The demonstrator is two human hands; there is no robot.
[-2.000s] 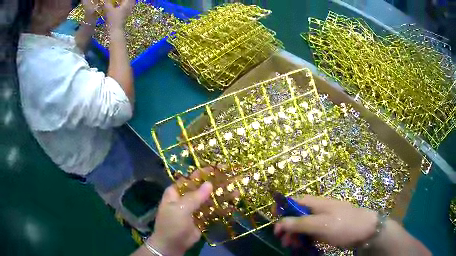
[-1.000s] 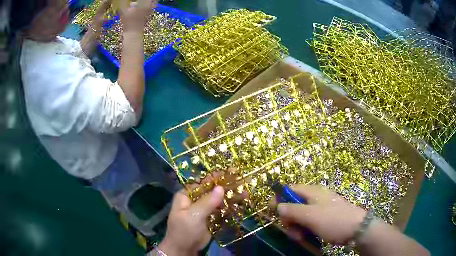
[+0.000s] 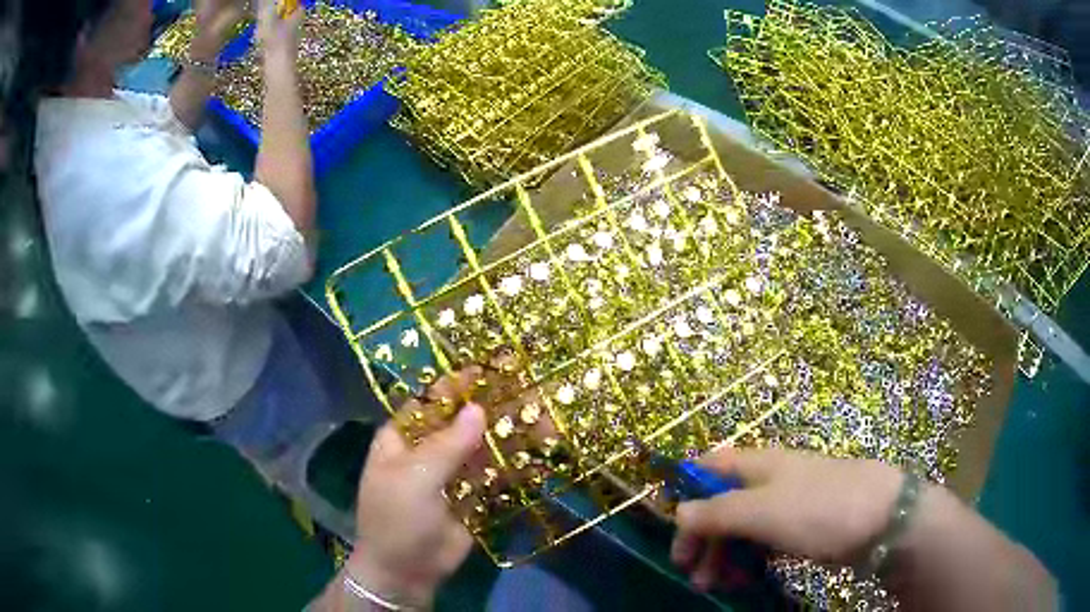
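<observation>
A gold sprue frame [image 3: 534,343] is held tilted over the cardboard box, with rows of shiny plated parts between its bars. My left hand [image 3: 418,484] grips its near left side, thumb on top and fingers behind the grid. My right hand [image 3: 789,514] is closed around blue-handled side cutters [image 3: 705,479]. The cutters' dark jaws are at the frame's near edge; whether they are open or shut I cannot tell. Loose cut parts [image 3: 891,383] in gold and silver lie heaped in the cardboard box [image 3: 986,448], partly hidden by the frame.
Stacked gold frames [image 3: 520,96] stand beyond the box. A looser heap of frames [image 3: 914,155] lies at the far right. A blue bin [image 3: 341,138] with loose parts is at the far left. A co-worker in a white shirt [image 3: 167,257] sits on the left, arms over the bin.
The frame and both hands have shifted slightly left in view, and the frame's far edge sits higher. The co-worker's hands have moved a little. Both my hands keep their holds.
</observation>
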